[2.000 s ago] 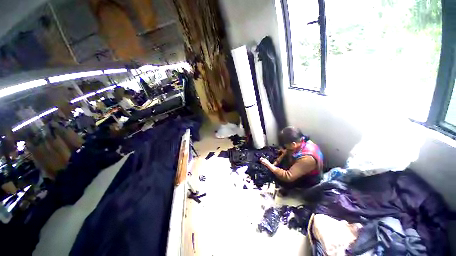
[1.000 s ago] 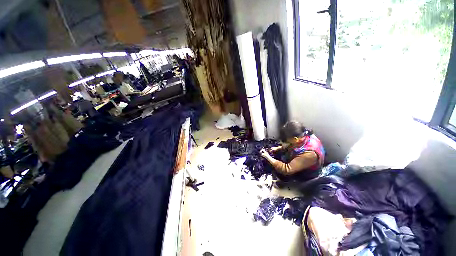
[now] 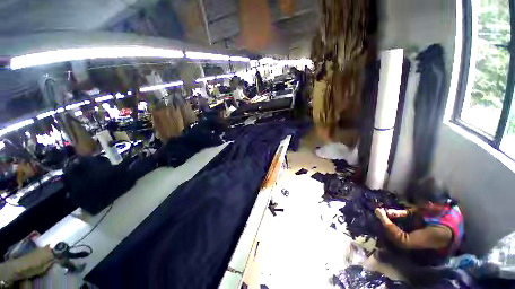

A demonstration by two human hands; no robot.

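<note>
Navy fabric (image 3: 192, 209) lies spread along the long table, nearest in front of me, with faint wrinkles and a straight near-left edge. Its far part is bunched in loose folds. The table's pale wooden edge (image 3: 252, 228) runs along its right side. A small grey hand tool (image 3: 69, 251) with a round head and black cable stands at the lower left; it may be a cutting machine. Neither of my hands is in view.
A seated person (image 3: 426, 228) handles dark scraps (image 3: 361, 206) on the pale floor at the right. Tan curved sheets (image 3: 25, 268) lie at the lower left. A dark fabric heap (image 3: 107, 180) lies left of the spread. A white roll (image 3: 387, 118) leans on the wall.
My view has turned left. The fabric, table edge and seated person stand further right in the picture. The grey tool and tan sheets have come into view.
</note>
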